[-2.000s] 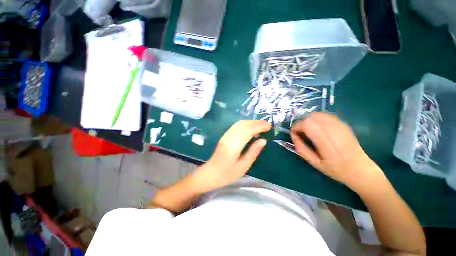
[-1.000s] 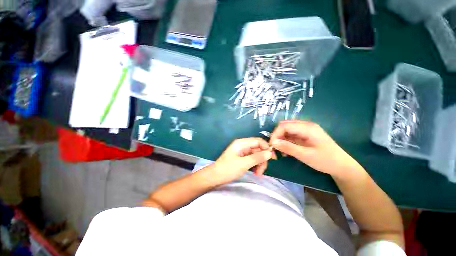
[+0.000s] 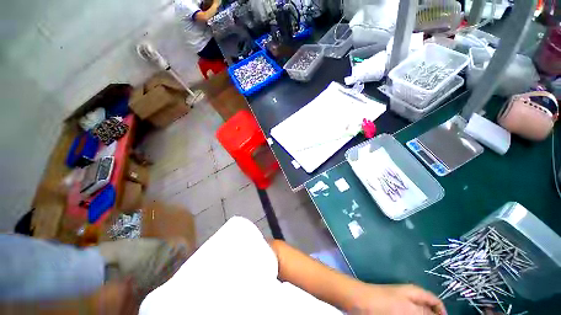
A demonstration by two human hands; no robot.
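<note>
My left hand [image 3: 403,300] is at the lower right, partly cut off by the bottom edge, just left of the loose pin pile. Its fingers reach right and are slightly curled; I cannot tell whether they hold anything. My right hand is not clearly in view. The silver metal pins [image 3: 477,267] lie in a jumbled heap spilling from the tipped clear tub [image 3: 529,221]. The left clear tub [image 3: 424,184] has a white liner with several pins on it.
The digital scale [image 3: 446,147], stacked pin tubs [image 3: 455,58], clipboard sheet [image 3: 320,126] and pink bag [image 3: 528,117] are on the bench. Blue parts tray [image 3: 253,72] is farther off. Red stool [image 3: 243,138] stands beside the bench. A person [image 3: 195,24] is behind; blurred blue fabric [image 3: 49,267] is lower left.
The view has swung left, showing the floor and back area. The pin pile now appears lower right. My hands, together earlier, no longer both show; the right tub and phone have left view.
</note>
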